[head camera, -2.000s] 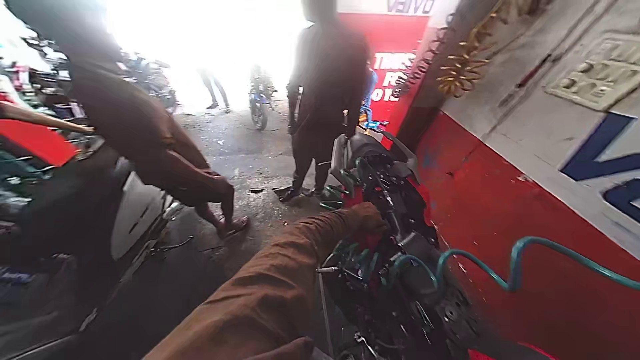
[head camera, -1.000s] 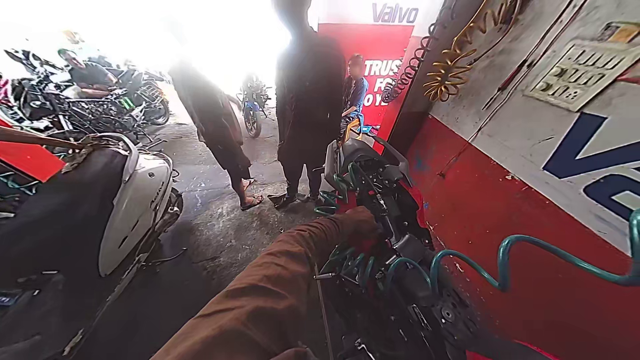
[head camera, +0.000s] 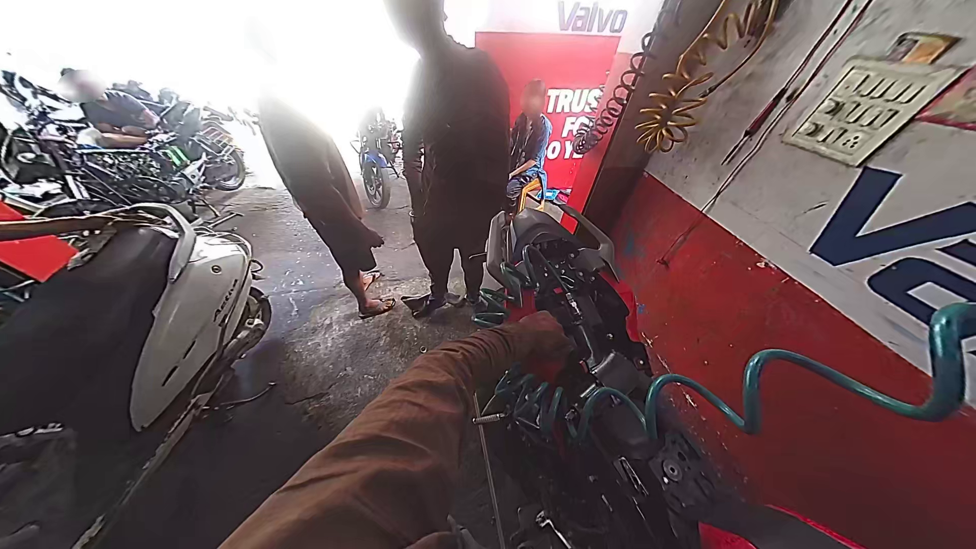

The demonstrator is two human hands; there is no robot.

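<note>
My left hand (head camera: 545, 345), at the end of a brown sleeve, reaches to the side of a partly stripped motorcycle (head camera: 568, 297) with its inner frame and wiring exposed. Its fingers are in shadow against the bike, so whether they hold anything is hidden. A coiled teal air hose (head camera: 751, 396) runs from the right across the motorcycle and loops just below the hand. Behind the exposed section are the seat (head camera: 537, 229) and grey grab rails. A thin metal rod (head camera: 488, 473) with a small spring stands beside the bike. My right hand is not in view.
A white scooter (head camera: 191, 305) stands at the left. Two people (head camera: 457, 145) (head camera: 313, 168) stand beyond the motorcycle's rear, and another person (head camera: 534, 137) sits behind. A red and white wall (head camera: 732, 305) borders the right side, with coiled yellow hose (head camera: 671, 114) above. Parked motorcycles (head camera: 152, 152) fill the back left.
The person who was bent over near the scooter now stands farther back, beside the other standing person. My left hand stays at the motorcycle. The view has shifted, showing more of the scooter.
</note>
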